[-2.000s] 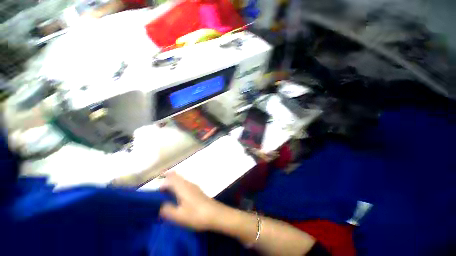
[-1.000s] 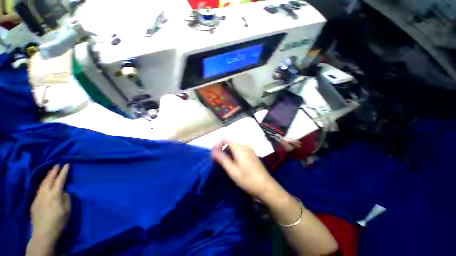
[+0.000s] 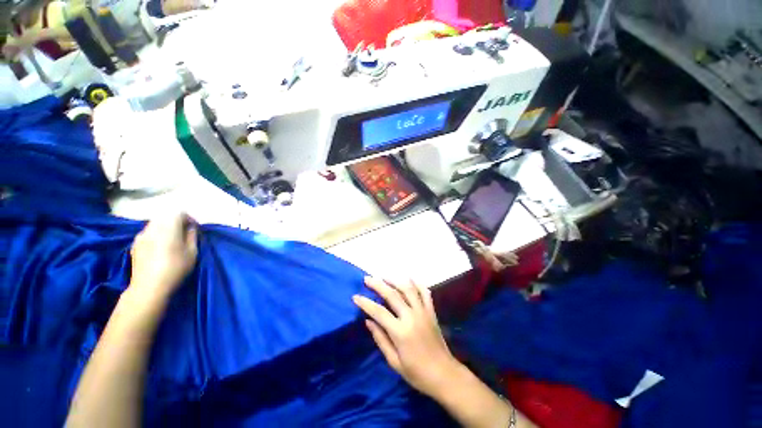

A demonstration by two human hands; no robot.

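Note:
The shiny blue garment piece (image 3: 267, 301) lies over the front of the white table and hangs towards me. My left hand (image 3: 163, 255) pinches the cloth near its upper edge, left of the needle area. My right hand (image 3: 409, 334) rests on the cloth's right edge with its fingers spread. The white sewing machine head (image 3: 292, 92) stands behind the cloth. Its presser foot (image 3: 280, 194) is beyond the cloth's upper edge; whether cloth lies under it I cannot tell.
A phone with a lit orange screen (image 3: 386, 185) lies under the machine arm. A dark phone (image 3: 486, 206) lies right of it. A grey tray (image 3: 576, 171) stands at the table's right end. Blue cloth (image 3: 568, 326) with a white tag and red cloth (image 3: 564, 403) lie at right.
My left hand has moved up and right and now pinches the cloth near its edge. My right hand has let go of the cloth's corner and spread its fingers on it.

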